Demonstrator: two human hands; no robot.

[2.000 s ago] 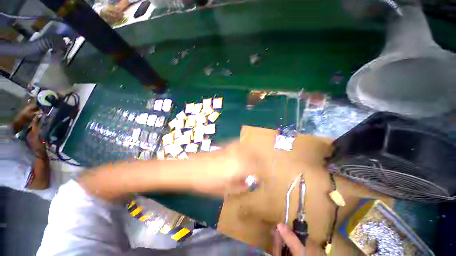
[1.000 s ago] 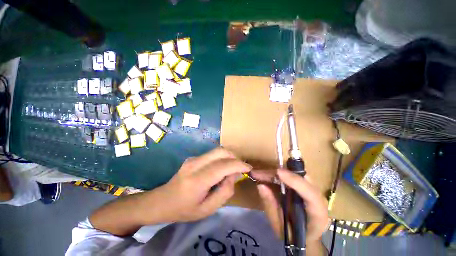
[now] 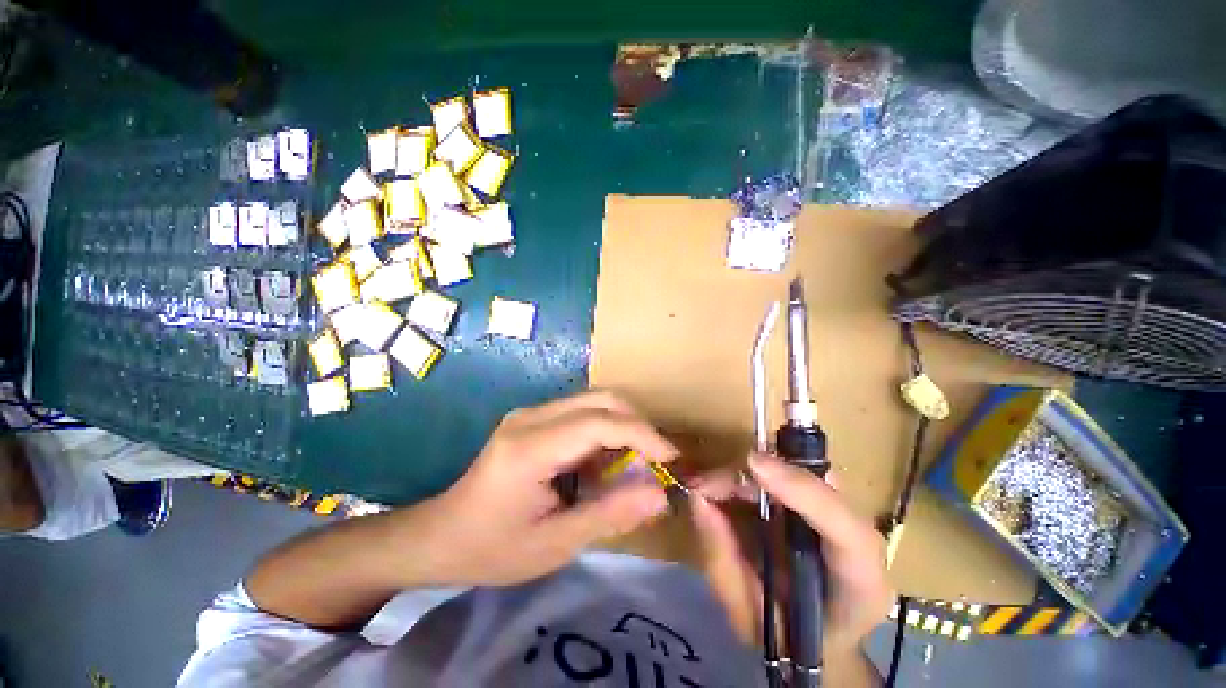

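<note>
My left hand [image 3: 571,477] holds a battery cell [image 3: 629,466], mostly hidden in the fingers, with its yellow edge and thin leads showing. My right hand [image 3: 820,538] holds a soldering iron [image 3: 803,464], its tip pointing away over the cardboard, with a bent silver solder tube [image 3: 762,390] beside it. My right fingertips meet the cell's lead end; whether they pinch the leads is unclear. Loose silver-white cells [image 3: 437,188] lie in a pile on the green mat, and one cell [image 3: 511,319] lies apart from them.
A clear blister tray [image 3: 135,390] with several units is at left. Cardboard [image 3: 672,316] bears a bagged part [image 3: 761,243]. At right are a black fan [image 3: 1062,316], a cable connector [image 3: 924,395] and a blue-yellow box [image 3: 1129,538] of silvery scrap. A person's leg shows far left.
Since two seconds ago, my left hand has come back to meet my right near my body. Over the last second, the cell has turned in my fingers, showing more yellow edge.
</note>
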